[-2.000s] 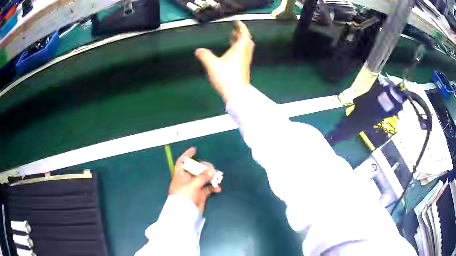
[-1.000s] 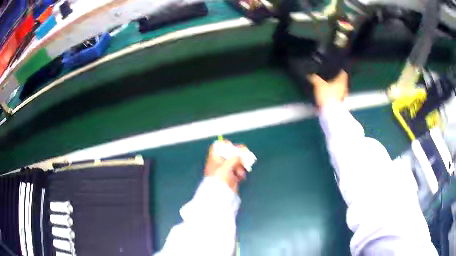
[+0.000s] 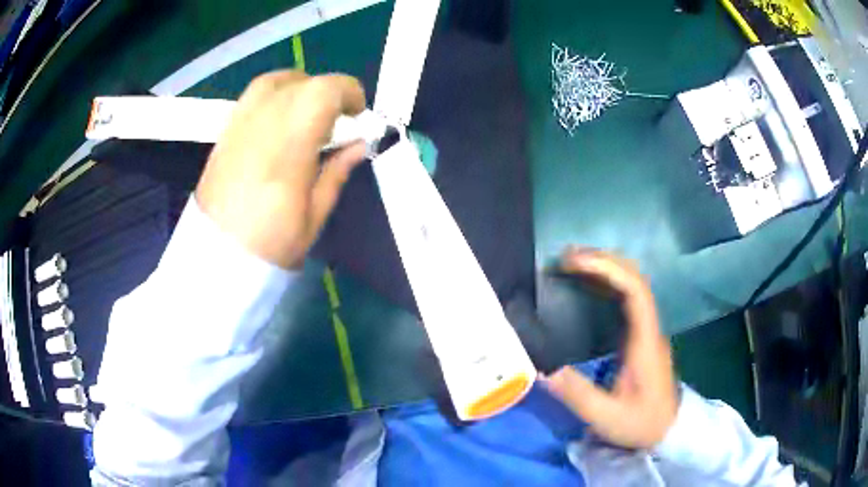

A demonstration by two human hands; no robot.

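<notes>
A white three-armed assembly (image 3: 447,266) lies over the black jig (image 3: 476,162). One arm points left, one up, and one down toward me with an orange end cap (image 3: 500,395). My left hand (image 3: 286,157) grips the white hub tube (image 3: 366,131) where the arms meet and covers part of the left arm. The jig's teal centre shows just right of the hub. My right hand (image 3: 623,366) is open and empty, its thumb close beside the orange end; whether it touches is unclear.
A pile of silver screws (image 3: 582,87) lies right of the jig. A white box-like device (image 3: 780,143) stands farther right, with a black cord beside it. A black ribbed mat (image 3: 105,238) at left holds a row of white hubs. Yellow-green tape (image 3: 341,342) marks the green table.
The jig and three-armed assembly are now in view. My left hand has its white tube at the arms' meeting point. My right hand has come back from the far side to near me.
</notes>
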